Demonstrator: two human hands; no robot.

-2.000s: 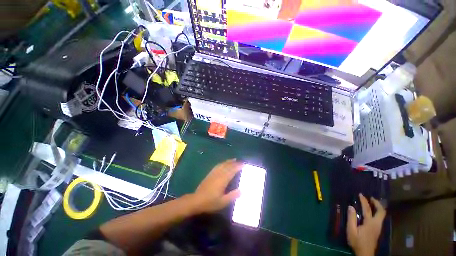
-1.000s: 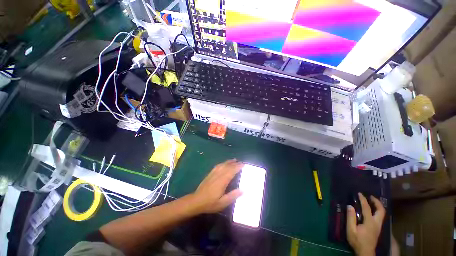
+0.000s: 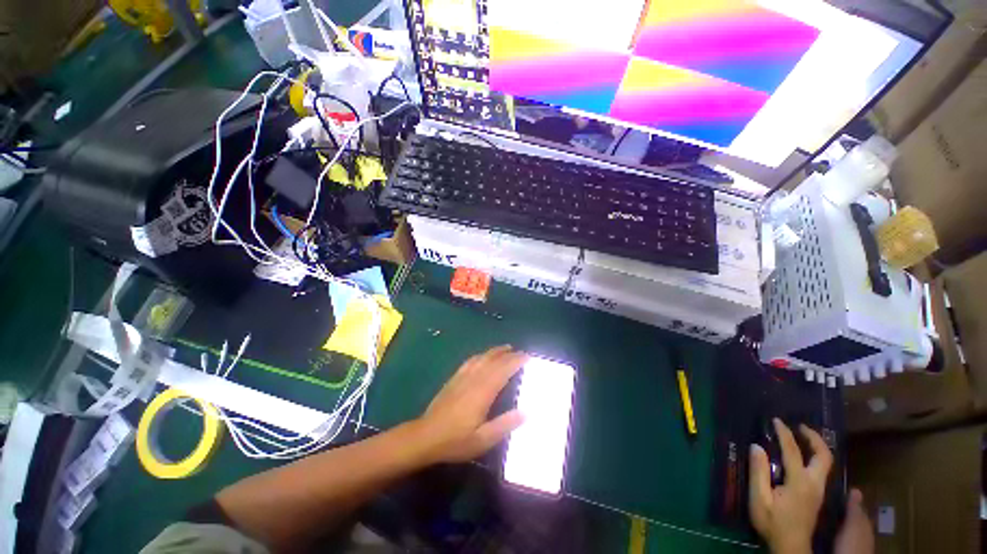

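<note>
A smartphone (image 3: pixel 540 424) with a glowing white screen lies flat on the green mat. My left hand (image 3: pixel 472 407) rests at its left edge, fingertips and thumb touching the side, fingers spread. My right hand (image 3: pixel 793 482) lies over a dark mouse (image 3: pixel 774 463) on the black mouse pad (image 3: pixel 740 406); the hand partly hides the mouse. The monitor (image 3: pixel 660 65) shows pink, orange and blue wallpaper with a column of icons. A black keyboard (image 3: pixel 552 200) sits below it on white boxes (image 3: pixel 606 284).
A yellow tape roll (image 3: pixel 179 433), white cables (image 3: pixel 260 442), sticky notes (image 3: pixel 364 329) and a black machine (image 3: pixel 119 173) are on the left. A yellow stick (image 3: pixel 686 401) and a pale vented box (image 3: pixel 839 287) are on the right. Another person's hand (image 3: pixel 855 530) shows at bottom right.
My left hand and the phone have stayed in place. My right hand remains on the mouse with hardly any movement. The other hand at the bottom right shows more than before.
</note>
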